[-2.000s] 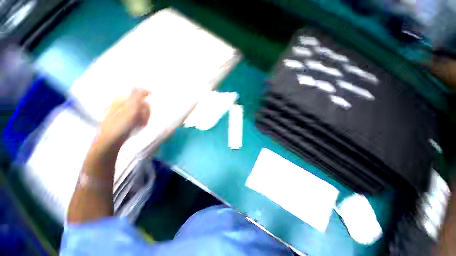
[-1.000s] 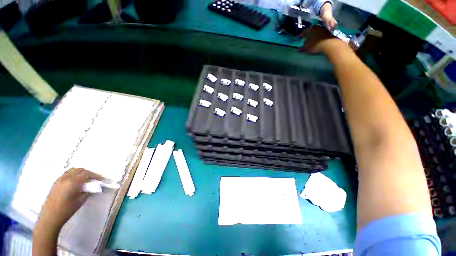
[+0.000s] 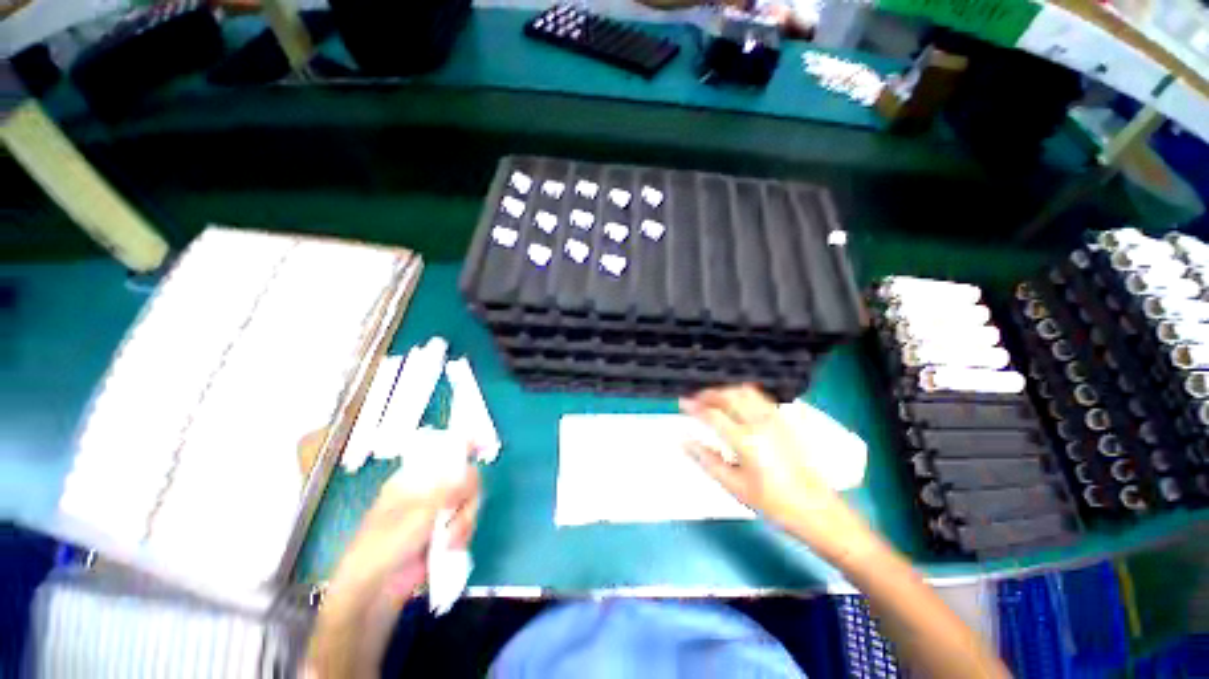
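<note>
My left hand (image 3: 422, 511) is closed around a white housing (image 3: 448, 573), low at the bench's front edge; it is blurred. Several loose white housings (image 3: 408, 398) lie just beyond it, beside the carton tray of housings (image 3: 199, 385). My right hand (image 3: 745, 444) is over the right end of the white work sheet (image 3: 623, 471), fingers apart, with no object seen in it. The wiping cloth (image 3: 825, 444) lies just right of it, partly hidden by the hand. Small end parts (image 3: 579, 219) stand in rows on the stacked black trays (image 3: 743, 252).
On the right is the finished-work tray (image 3: 981, 464), its far slots holding white pieces. Filled black trays (image 3: 1081, 398) lie further right. Bagged housings (image 3: 146, 637) are below the bench edge at left, blue crates (image 3: 1061, 617) at lower right. A black tray (image 3: 603, 37) lies on the far bench.
My right arm has come back from the far bench to the sheet. My left hand has moved right, off the carton tray, with the white housing. The view has shifted, showing more on the right.
</note>
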